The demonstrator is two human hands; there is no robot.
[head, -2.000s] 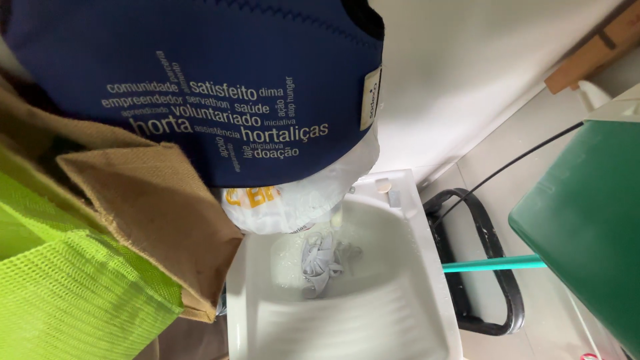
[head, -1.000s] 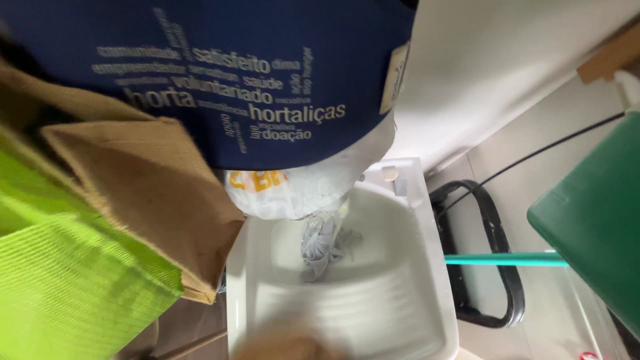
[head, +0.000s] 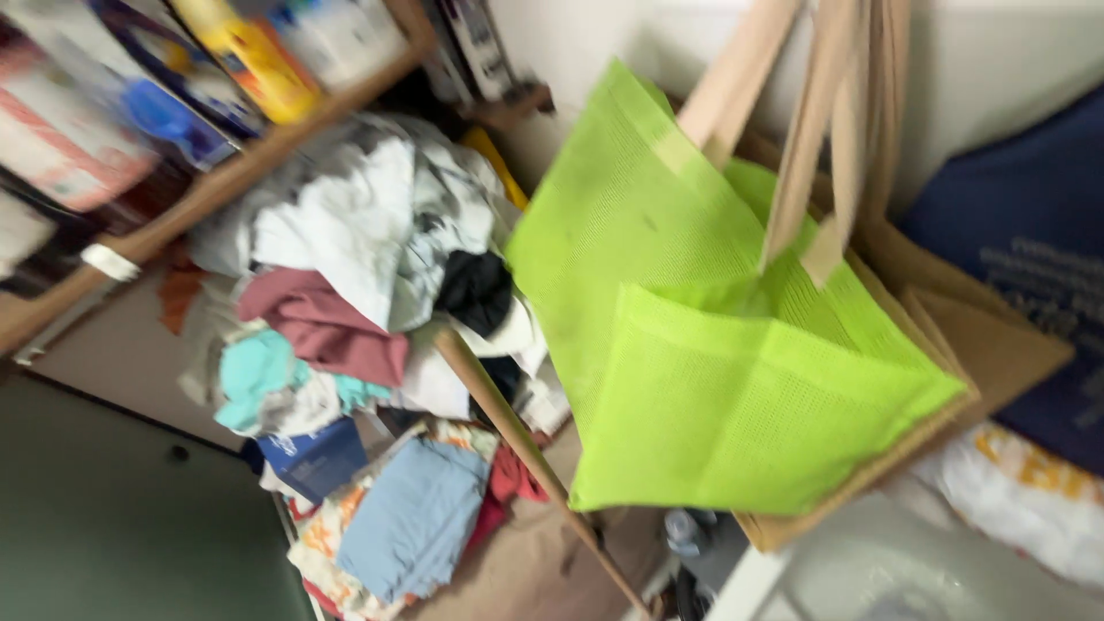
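Note:
Neither of my hands shows in the head view. A lime green fabric bag [head: 759, 414] with beige handles hangs on the wall, with a brown bag [head: 983, 345] behind it. At the right edge hangs a navy blue bag [head: 1026, 224] bearing writing, above a white plastic bag [head: 1026, 500]. Part of a white sink [head: 750, 586] shows at the lower right. A wooden pole [head: 517, 431] leans just left of the green bag.
A heap of clothes [head: 362, 233] lies under a wooden shelf [head: 216, 185] holding bottles, including a yellow bottle [head: 259, 69]. Folded light blue cloth [head: 418, 517] lies below, near a blue box [head: 315, 457]. A dark green panel [head: 112, 517] fills the lower left.
The view has swung far to the left, bringing in the clothes and shelf. A blurred, skin-toned shape at the bottom edge one second ago is out of view.

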